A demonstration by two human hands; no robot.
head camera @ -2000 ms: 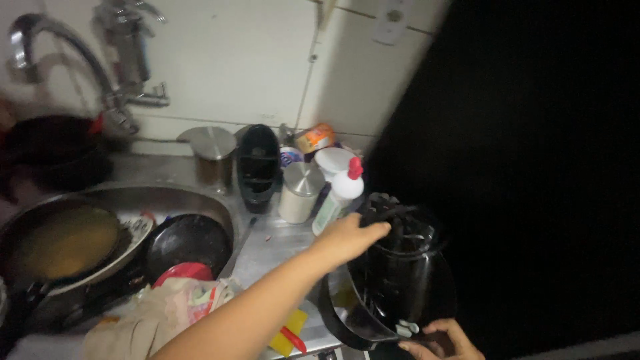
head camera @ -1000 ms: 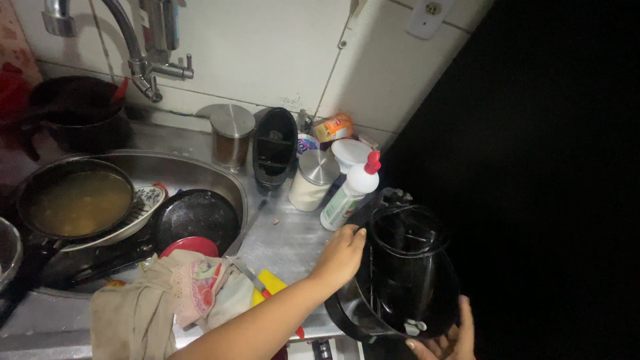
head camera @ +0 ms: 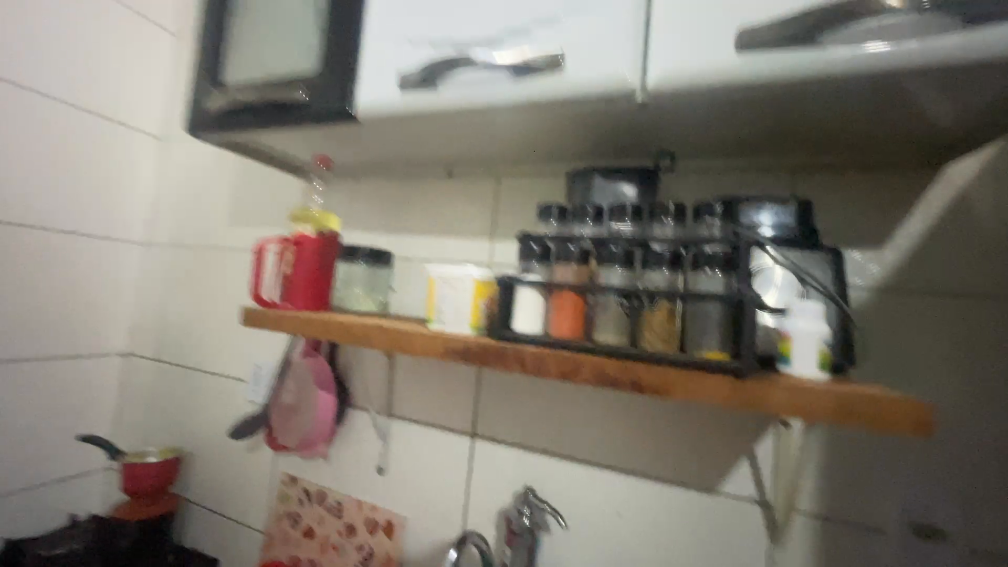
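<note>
Neither my left hand nor my right hand shows in the head view, so what they hold is hidden. In front of me a wooden shelf (head camera: 567,366) is fixed to the tiled wall. A black wire rack (head camera: 622,354) on it holds spice jars with black lids, one with orange contents (head camera: 568,313). Left of the rack stand a white and yellow tub (head camera: 459,299), a glass jar with a dark lid (head camera: 363,282) and a red plastic jug (head camera: 311,272). A small white bottle (head camera: 805,342) stands at the rack's right. The picture is blurred.
White wall cabinets (head camera: 504,35) with metal handles hang above the shelf. Below it hang a pink strainer (head camera: 303,402) and dark utensils. A chrome faucet (head camera: 524,528) rises at the bottom, near a patterned panel (head camera: 331,524). A red pan (head camera: 150,472) sits at the lower left.
The view has swung up from the sink to the shelf and cabinets. Both hands, earlier at a dark glossy container right of the sink, are out of view.
</note>
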